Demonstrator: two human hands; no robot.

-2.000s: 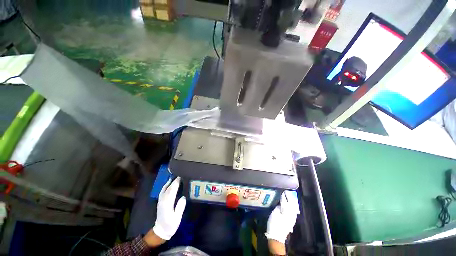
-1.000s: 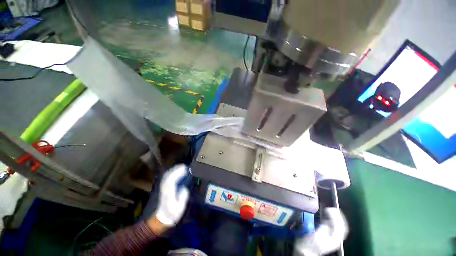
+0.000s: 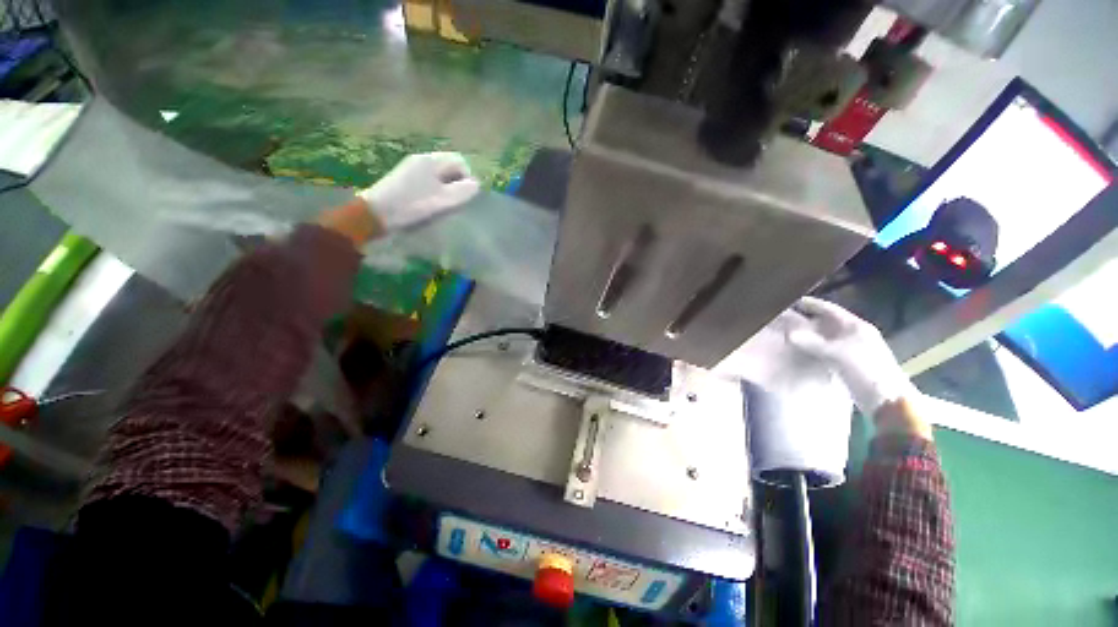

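Note:
A black power adapter sits in the fixture on the metal base plate, its cord running left. The grey ultrasonic horn is above and behind it. The translucent film stretches from the left to behind the horn. My left hand, in a white glove, is at the film's upper edge left of the horn, fingers curled; its grip cannot be made out. My right hand, gloved, is at the film right of the horn, just above the film roll; its grip is unclear.
The red emergency stop is on the base front. A slotted clamp bar lies in front of the fixture. A barcode scanner with red lights stands by the monitor. A green conveyor is at the right, a pale frame post beside it.
Both hands have risen from the base's front corners to the film on either side of the horn. The film has moved back and up, and the adapter in the fixture is now visible.

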